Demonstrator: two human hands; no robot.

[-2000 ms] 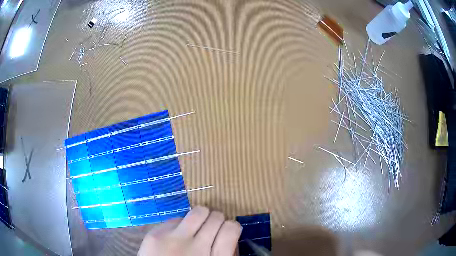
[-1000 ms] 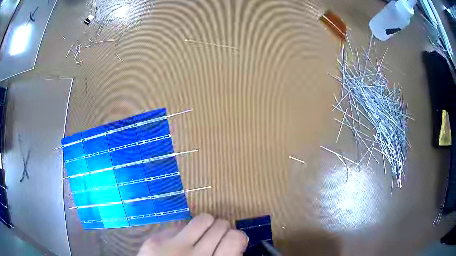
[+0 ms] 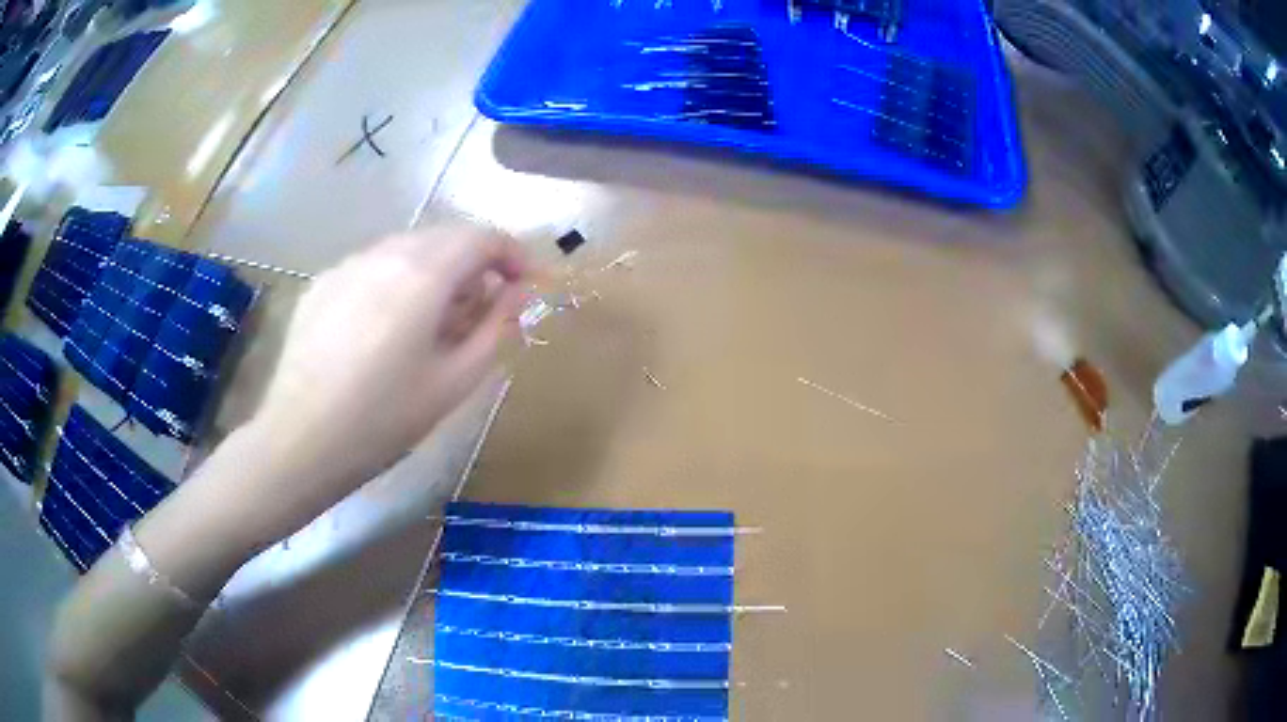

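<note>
My left hand (image 3: pixel 409 325) is above the table at centre left, blurred, its fingers curled. Its fingertips are beside small ribbon offcuts (image 3: pixel 536 313); I cannot tell whether it holds any. The joined cell block (image 3: pixel 586 621) lies at the bottom centre, cut off by the lower edge, with pale lines across it and wire ends sticking out. My right hand is not in view.
A blue tray (image 3: pixel 635 124) with dark cells is at the top. Finished cell pieces (image 3: pixel 155 317) lie left. A tiny black chip (image 3: pixel 570 241) is near my fingers. A ribbon pile (image 3: pixel 1122 578), orange-brown piece (image 3: pixel 1085 394) and white bottle (image 3: pixel 1200 374) are right.
The view has shifted up and left, bringing the tray and finished cells into view. My left hand has moved from beside the block to the offcuts. The separate cell strip is out of view.
</note>
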